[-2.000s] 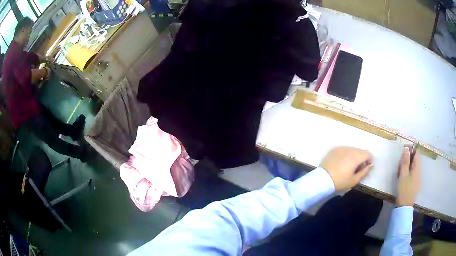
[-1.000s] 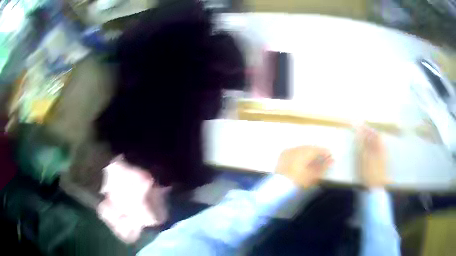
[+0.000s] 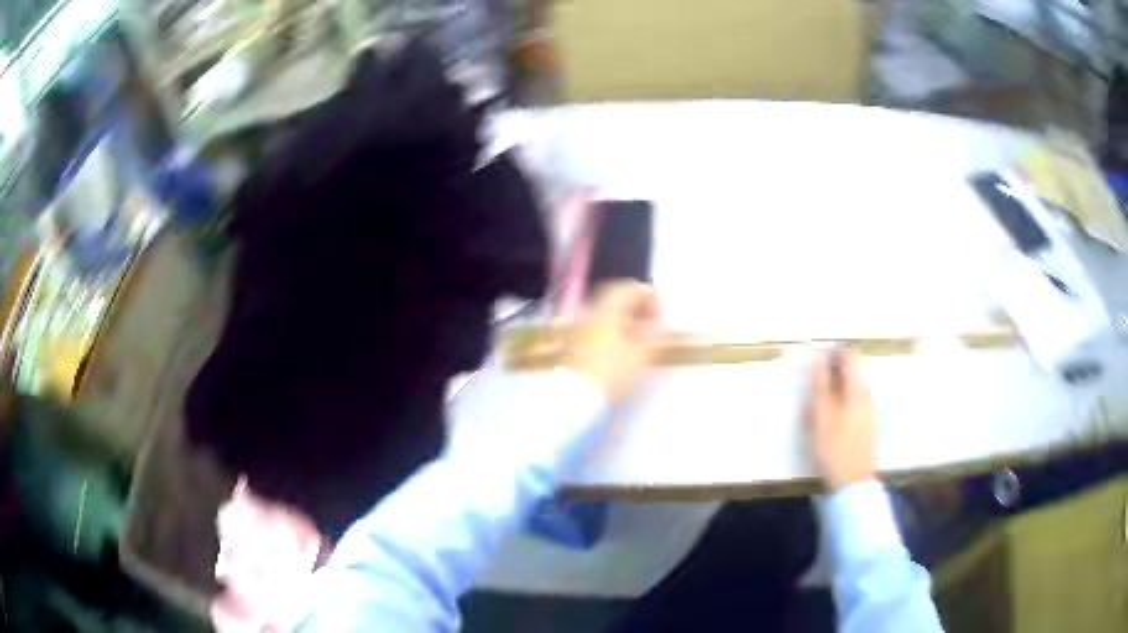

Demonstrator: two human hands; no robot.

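A dark smartphone lies on a pink booklet at the left part of the white table. My left hand is over the phone's near end, fingers bent; blur hides whether it touches or grips it. My right hand rests on the table near its front edge, around a small dark object at the fingers, perhaps thread snips, mostly hidden. A brown tape strip runs across the table between the hands and beyond.
A large heap of black garments hangs over the table's left side, with pink satin cloth below. A second dark phone-like object lies on white paper at the right. A brown carton stands behind the table.
My left hand has moved from the table's front edge up and left to the phone. The view has turned right, bringing the second phone-like object and paper into sight. The person at the left is out of view.
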